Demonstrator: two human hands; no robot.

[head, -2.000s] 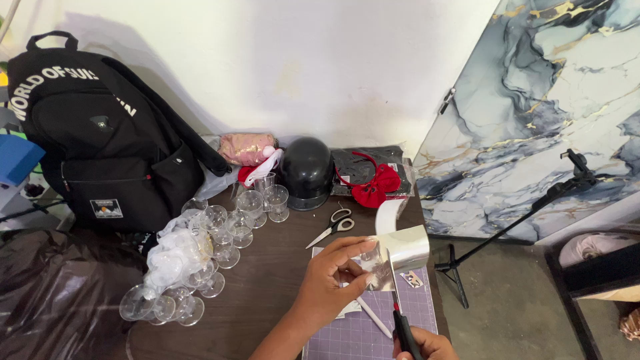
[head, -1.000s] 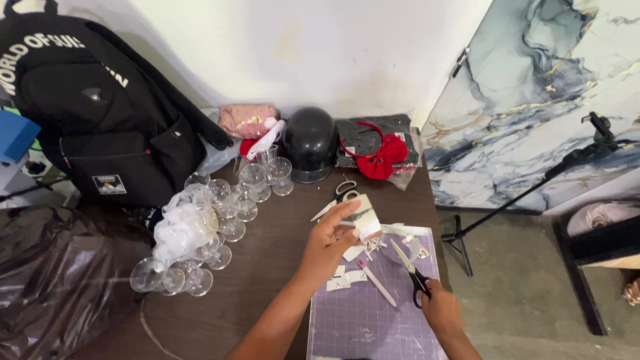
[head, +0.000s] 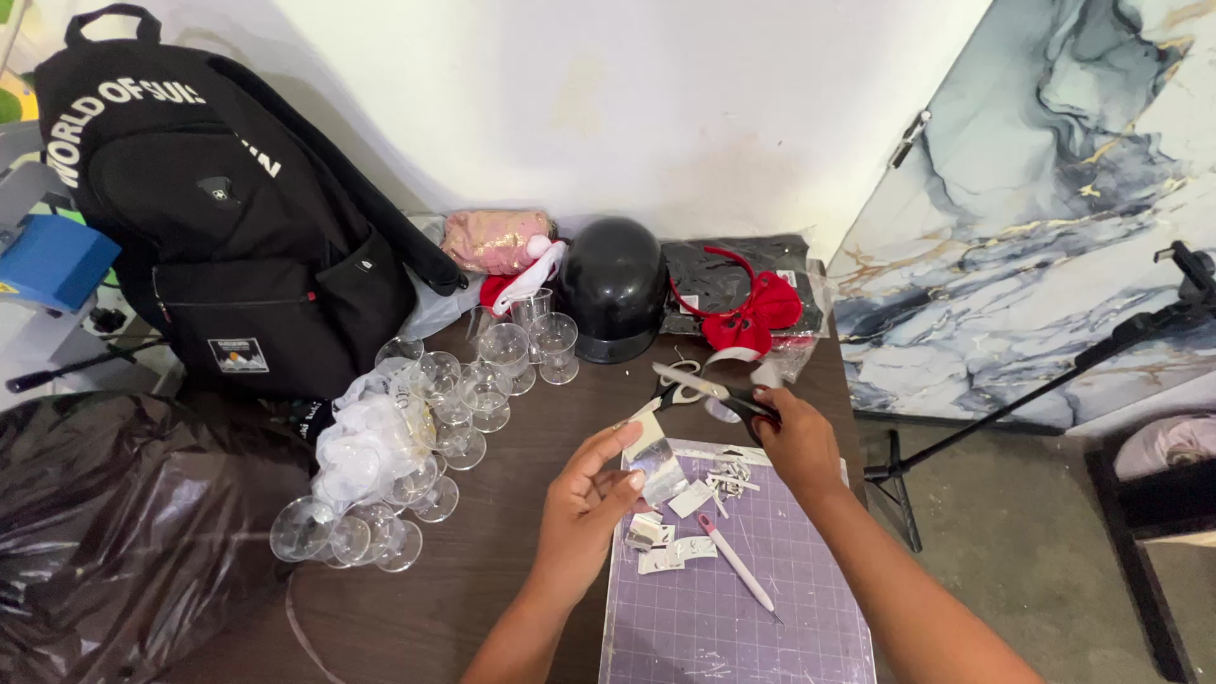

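My left hand (head: 594, 484) pinches a piece of silver foil sheet (head: 655, 461) above the top left corner of a purple cutting mat (head: 731, 627). Black-handled scissors (head: 708, 388) are in my right hand (head: 798, 432), their blades pointing left over the table beyond the mat. Another pair of scissors (head: 668, 397) with pale handles lies on the table beneath them, partly covered. On the mat are cut foil pieces (head: 676, 555), a small heap of scraps (head: 730, 478) and a white pen-like tool (head: 741, 568) with a pink part.
Several clear stemmed glasses (head: 461, 442) and crumpled white plastic (head: 361, 451) stand left of my hands. At the wall are a black helmet (head: 613, 285), a red bow headband (head: 755, 309) and a black backpack (head: 237, 209). A black stand (head: 1026, 399) rises beyond the table's right side.
My right hand and the scissors have moved up and away from me over the mat's far edge. Two seconds ago the scissors were at the foil; now they are apart from it.
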